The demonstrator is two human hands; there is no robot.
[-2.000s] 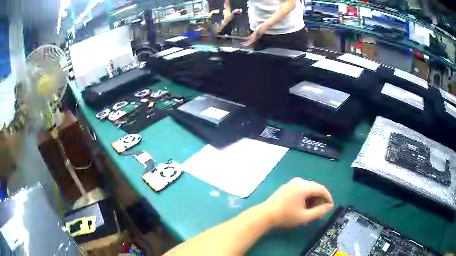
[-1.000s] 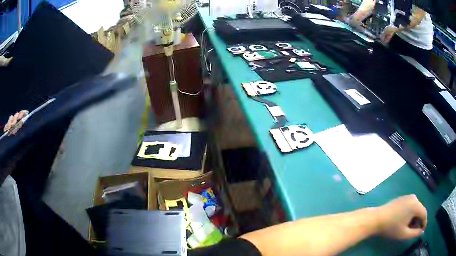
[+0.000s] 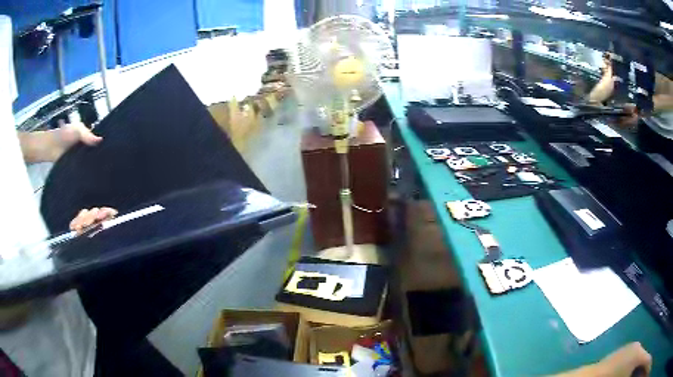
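Note:
My left hand (image 3: 629,362) is at the bottom right over the green bench mat, cut off by the lower edge. Its fingers are curled and partly out of the picture, so I cannot tell whether it holds anything. My right hand is out of view. Left of my hand a white sheet (image 3: 587,298) lies on the mat (image 3: 509,340). Beyond it lies a pair of joined cooling fans, one nearer (image 3: 508,275) and one farther (image 3: 470,210). A flat black battery (image 3: 648,287) lies at the right.
At the left a person (image 3: 63,143) holds a large black sheet (image 3: 151,140) and a glossy bagged laptop (image 3: 177,224) over the aisle. A standing fan (image 3: 344,70), cardboard boxes (image 3: 313,324) and a dark slab (image 3: 284,367) are left of the bench. Another person is at the far right.
The view has swung left to the aisle and the person with the bagged laptop. The opened laptop base and the spare board have left the picture. My left hand now shows lower right, mostly cut off.

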